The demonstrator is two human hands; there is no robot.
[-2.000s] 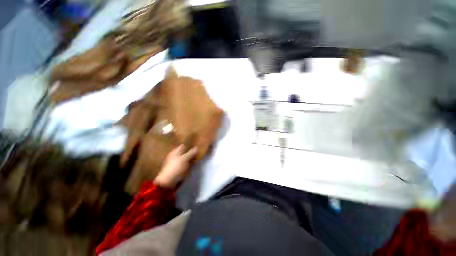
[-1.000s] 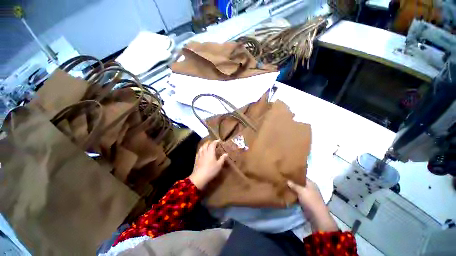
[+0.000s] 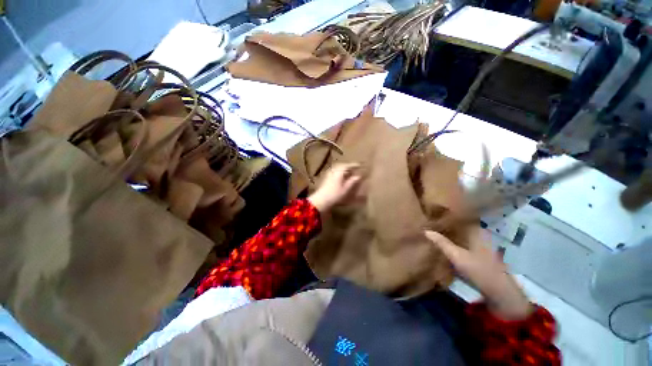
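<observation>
A brown bag panel [image 3: 382,214] lies bunched over the table's front edge and my lap, with folds across its middle. One thin brown handle [image 3: 323,141] loops up at its left. Another strap [image 3: 477,84] is raised in blurred motion at the upper right. My left hand [image 3: 337,187] is curled on the panel's upper left, beside the handle, pinching the fabric. My right hand [image 3: 477,268] is at the panel's right side, thumb on top and its other fingers mostly hidden; it is slightly blurred.
Brown bag pieces with looped handles [image 3: 168,154] are piled at the left. A white-backed stack [image 3: 300,104] with a brown piece [image 3: 293,57] on top lies behind. Strap bundles [image 3: 400,32] lie farther back. The sewing machine head [image 3: 597,93] is at the right, partly blurred.
The panel has spread and folded towards the right, and a strap has swung up before the machine. My left hand has moved right and up; my right hand has moved right.
</observation>
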